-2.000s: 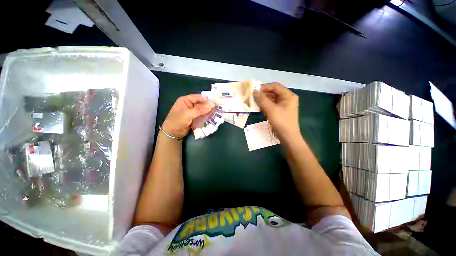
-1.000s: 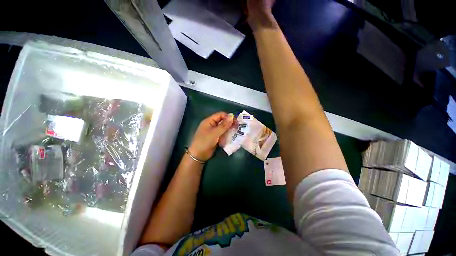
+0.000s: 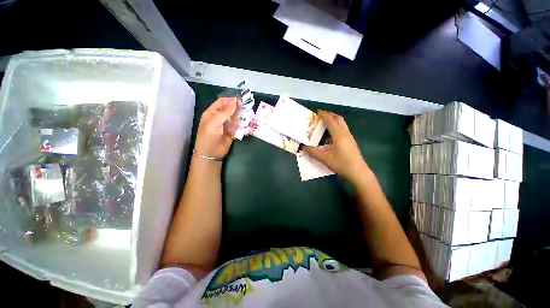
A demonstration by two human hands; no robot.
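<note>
My left hand [image 3: 218,125] holds a bunch of small clear packets [image 3: 245,108] with dark marks, upright between thumb and fingers. My right hand [image 3: 339,144] grips the right end of a white card [image 3: 294,119] with an orange-brown picture, held above the green surface. A second card [image 3: 271,133] lies under and left of it, partly covered. A third pale card [image 3: 313,166] lies on the green surface below my right fingers, partly hidden by them.
An open foam box [image 3: 158,162] with bagged stock [image 3: 96,174] stands at left. Tall card stacks [image 3: 470,192] stand at right. A pale rail [image 3: 301,90] runs behind the green surface [image 3: 265,204]. White flat pieces [image 3: 322,37] lie on the dark belt [image 3: 398,66].
My right hand has come back from over the belt and now grips a card beside the packets. My left hand still holds the packets. The white pieces on the belt appear further right.
</note>
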